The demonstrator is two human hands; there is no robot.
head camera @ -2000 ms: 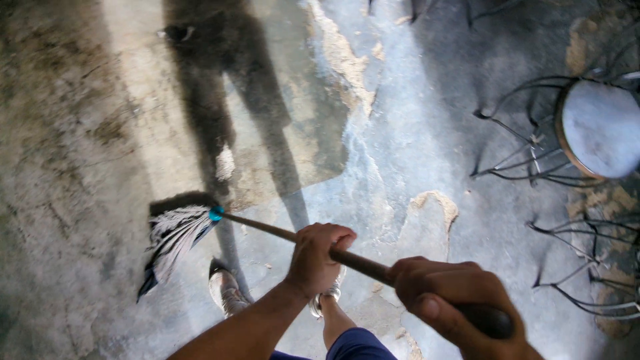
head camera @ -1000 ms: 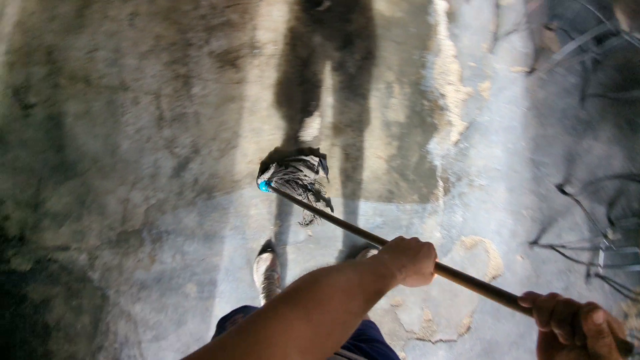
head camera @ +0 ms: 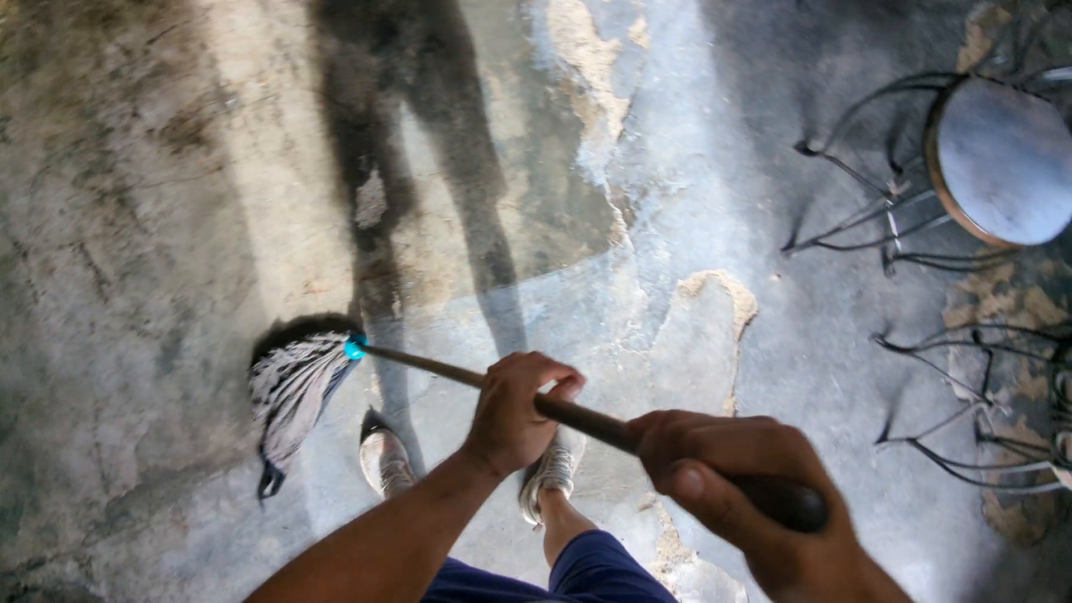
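A string mop with greyish strands (head camera: 306, 385) lies on the concrete floor, left of my feet, its strands trailing down and to the left. A turquoise collar (head camera: 355, 347) joins the strands to a long wooden handle (head camera: 435, 366), which slants down to the right. Around the middle of the handle my left hand (head camera: 523, 410) is closed. My right hand (head camera: 745, 477) grips it close to its rounded dark end.
The worn concrete floor (head camera: 670, 201) has rough, peeled patches. At the right stands a round-seated stool (head camera: 1001, 159) with thin metal legs, and more curved metal legs (head camera: 963, 410) show below it. My shoes (head camera: 385, 461) are just right of the mop strands.
Compared with one second ago, the mop head has moved left, and its strands now trail to the lower left instead of to the right. Both hands keep hold of the handle. The view has shifted too.
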